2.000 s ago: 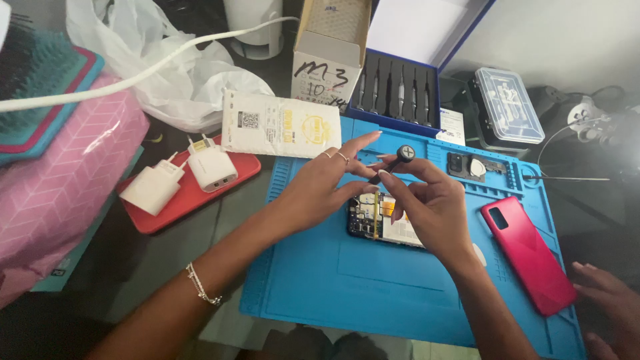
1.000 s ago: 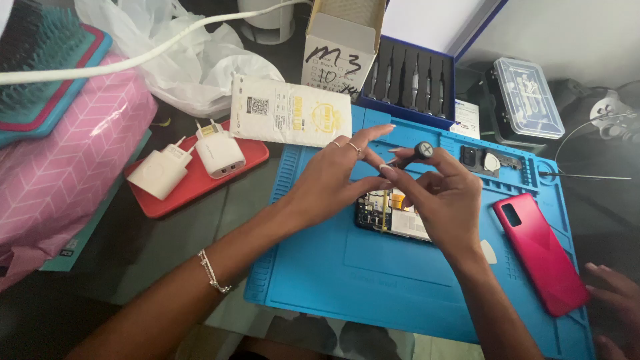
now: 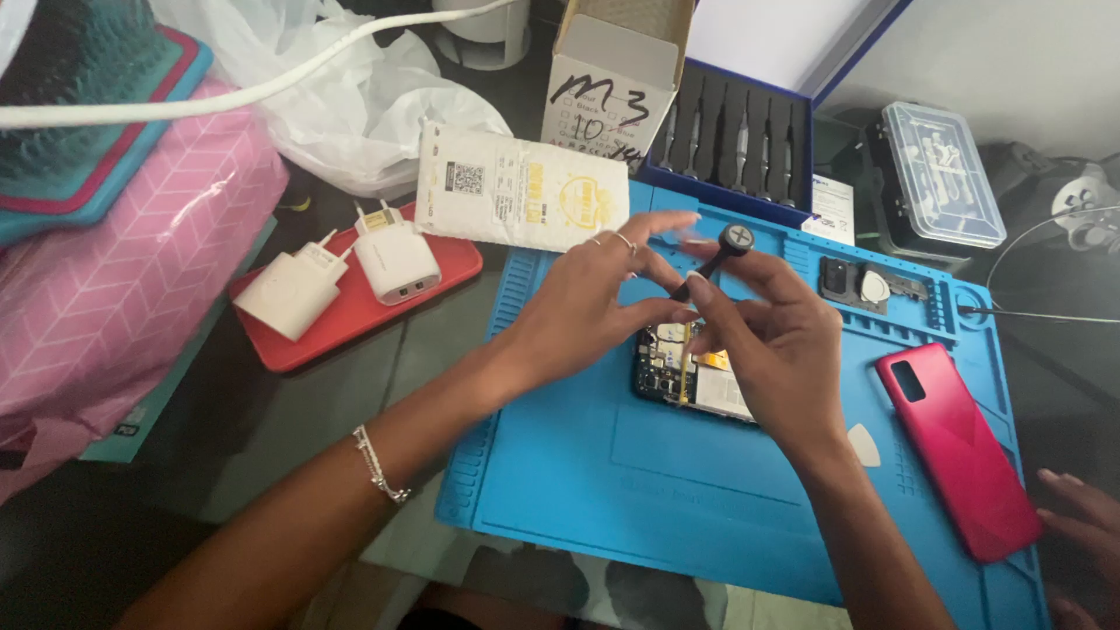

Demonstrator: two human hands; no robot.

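A small black precision screwdriver (image 3: 719, 255) slants between both hands, its round cap marked with a cross. My right hand (image 3: 774, 341) grips it near the cap. The fingers of my left hand (image 3: 604, 284) meet around its lower end; the tip is hidden. Directly beneath lies an opened smartphone (image 3: 661, 385), its circuit board, flex cable and battery exposed, on a blue silicone repair mat (image 3: 630, 490). A white opening pick (image 3: 864, 445) rests on the mat right of my wrist. Farther right is a red phone back cover (image 3: 958, 451).
Behind the mat stand a screwdriver set box (image 3: 735, 140), a cardboard box (image 3: 604, 79) and a clear-lidded case (image 3: 945, 175). White chargers (image 3: 398, 254) sit on a red phone case (image 3: 350, 328) at left. Another person's hand (image 3: 1081, 516) is at the right edge.
Both hands stay above the opened phone with the screwdriver between them. The fingers shift slightly around it.
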